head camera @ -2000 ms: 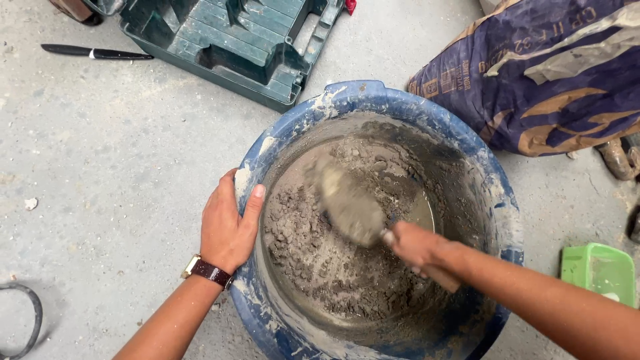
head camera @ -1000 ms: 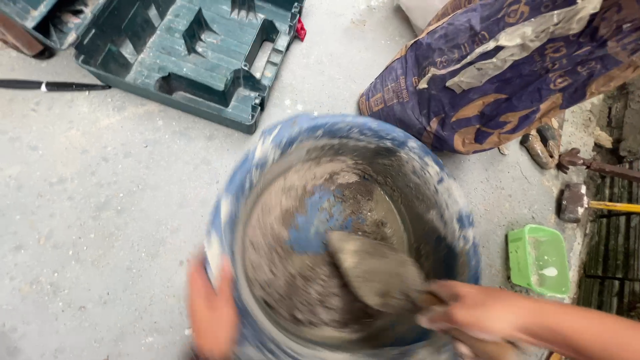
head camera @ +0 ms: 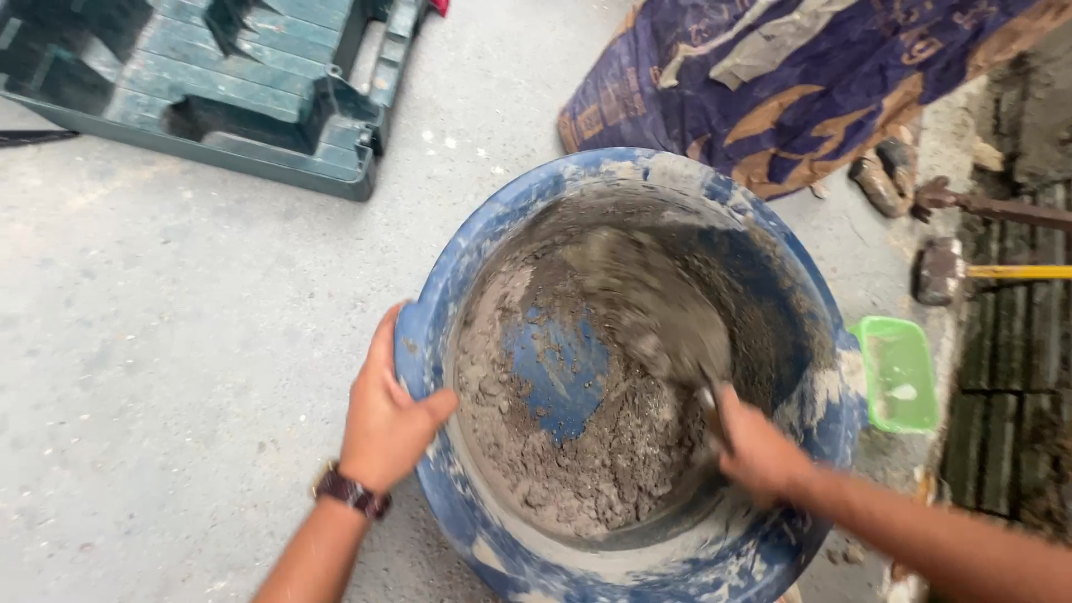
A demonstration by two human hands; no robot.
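A round blue plastic tub point(head camera: 456, 251), smeared with dried mortar, holds crumbly grey-brown mortar mix point(head camera: 586, 494). Part of its blue bottom shows left of the middle. My left hand point(head camera: 389, 410), a watch on its wrist, grips the tub's left rim with the thumb on top. Inside the tub at the right, my right hand point(head camera: 758, 452) is closed on the handle of a trowel point(head camera: 657, 310). The trowel's blade is blurred by motion and points to the upper left, over the mix near the far wall. My right fingers are partly blurred.
A dark green plastic tool case point(head camera: 251, 155) lies open at the upper left. A purple and brown paper sack point(head camera: 670, 109) stands behind the tub. At the right are a green plastic container point(head camera: 921, 377), a hammer point(head camera: 940, 272) with a yellow handle, and a rusty metal tool point(head camera: 997, 205).
Two seconds ago mix covered the tub's bottom; now a blue patch shows. The trowel blade has swung toward the tub's far side since a second ago. My left hand remains at the rim.
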